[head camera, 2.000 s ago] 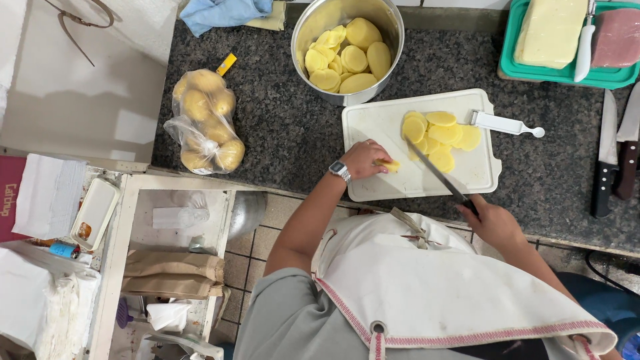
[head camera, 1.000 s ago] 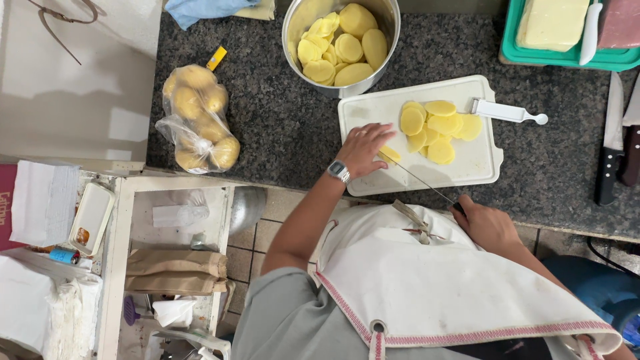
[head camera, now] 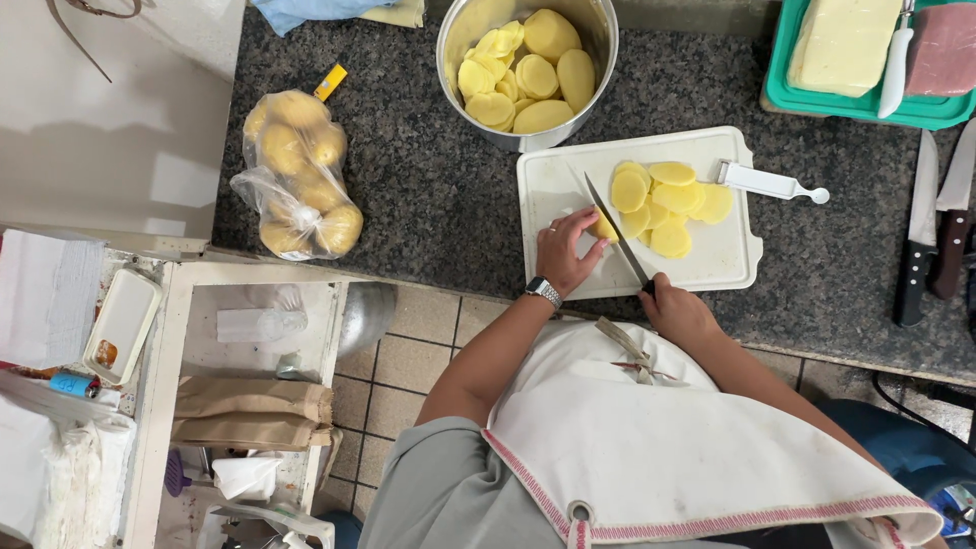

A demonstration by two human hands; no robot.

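Note:
My left hand [head camera: 566, 252], a watch at its wrist, holds a small piece of peeled potato [head camera: 605, 226] between thumb and fingers on the white cutting board [head camera: 633, 284]. In my right hand [head camera: 680, 309] is the black handle of a kitchen knife [head camera: 619, 235]; its blade lies slanted along the right side of that piece. Several potato slices [head camera: 672, 195] overlap to the right of the blade. A white peeler [head camera: 770, 183] rests across the board's right edge. Behind the board, a metal pot [head camera: 532, 142] holds slices and larger pieces of peeled potato.
A tied plastic bag of potatoes [head camera: 300, 179] lies at the left on the granite counter [head camera: 412, 175], beside a small yellow object [head camera: 330, 81]. At the right are a green tray [head camera: 808, 104] with wrapped blocks and a white-handled knife, and two knives [head camera: 915, 236]. An open shelf [head camera: 252, 335] stands lower left.
The fingers of my left hand, spread over the board one second ago, now close around the potato piece. The knife blade has swung more upright and lies against the piece.

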